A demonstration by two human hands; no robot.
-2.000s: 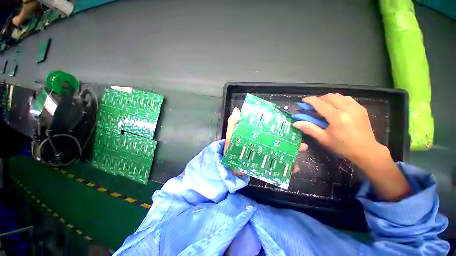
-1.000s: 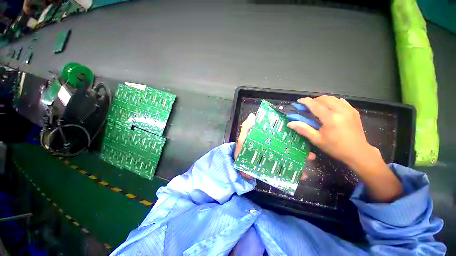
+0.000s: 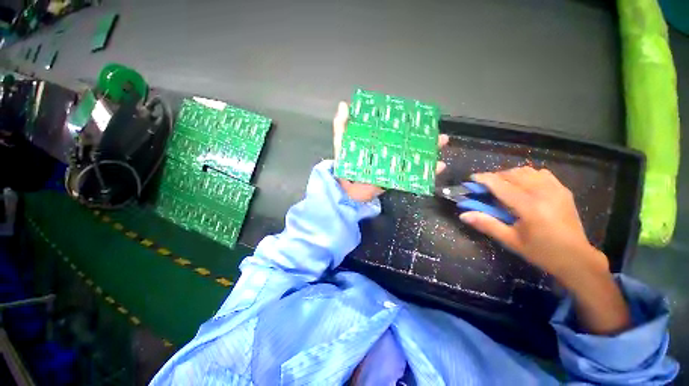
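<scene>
A green circuit board panel [image 3: 389, 142] is held up by my left hand [image 3: 355, 187], over the left back part of the black tray [image 3: 634, 188]. The thumb is at the panel's left edge and fingertips show at its right edge; the rest of the hand is behind it. My right hand [image 3: 529, 215] holds blue-handled cutters [image 3: 483, 202] to the right of the panel. Their metal jaws point left, near the panel's lower right corner. Small silvery clippings lie scattered over the tray floor.
Green panels [image 3: 211, 162] lie left of the tray. Beyond them is dark equipment with a cable [image 3: 125, 147] and a green reel [image 3: 121, 83]. A lime-yellow wrapped roll [image 3: 651, 121] lies at the right. A small green board [image 3: 104, 32] lies at the far left.
My left hand has moved the panel up and away from me, and it now faces the camera more squarely. The cutters are now beside the panel's lower right corner, with their jaws showing.
</scene>
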